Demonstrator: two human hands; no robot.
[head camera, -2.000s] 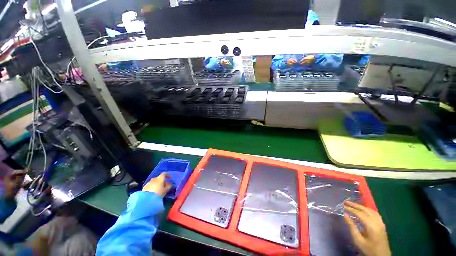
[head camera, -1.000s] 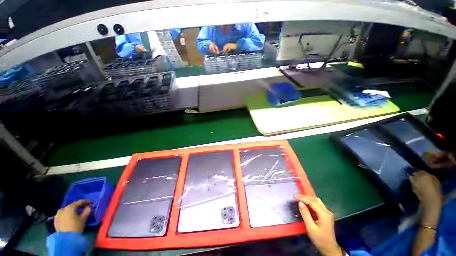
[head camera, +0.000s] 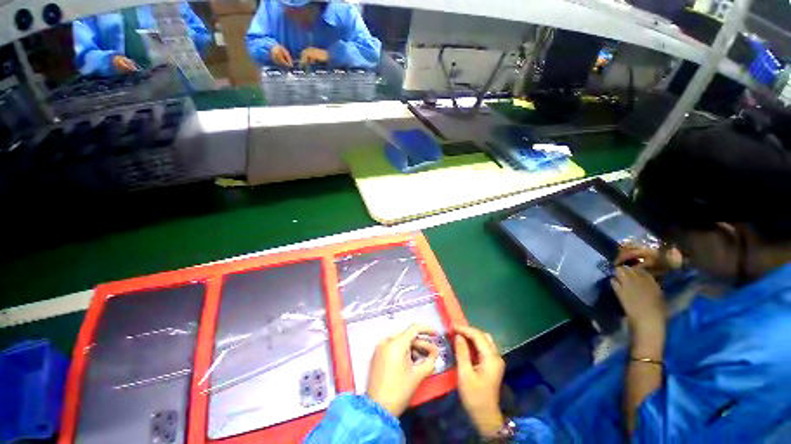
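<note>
A red foam tray (head camera: 211, 334) holds three film-covered tablets, back side up. My left hand (head camera: 401, 368) is at the lower part of the right tablet (head camera: 382, 295), beside its camera area, with thumb and finger pinched together; a small dark part seems to be between them, too small to name. My right hand (head camera: 480, 373) is just right of it at the tray's edge, thumb and fingertips close together; I cannot tell if they hold anything. The middle tablet (head camera: 271, 347) and left tablet (head camera: 143, 360) show camera clusters in their lower right corners. The blue parts bin (head camera: 30, 390) stands at the far left.
A person in a blue smock (head camera: 720, 347) works at right over a black foam tray (head camera: 568, 299). A yellow-green board (head camera: 460, 192) behind carries a blue bin (head camera: 415, 149) and blue items. Two people in blue sit across, beyond stacked clear trays (head camera: 317, 87). A white shelf runs above.
The view has turned to the right. My left hand has moved from the blue bin to the right tablet's camera area. My right hand stays near that tablet's lower right corner.
</note>
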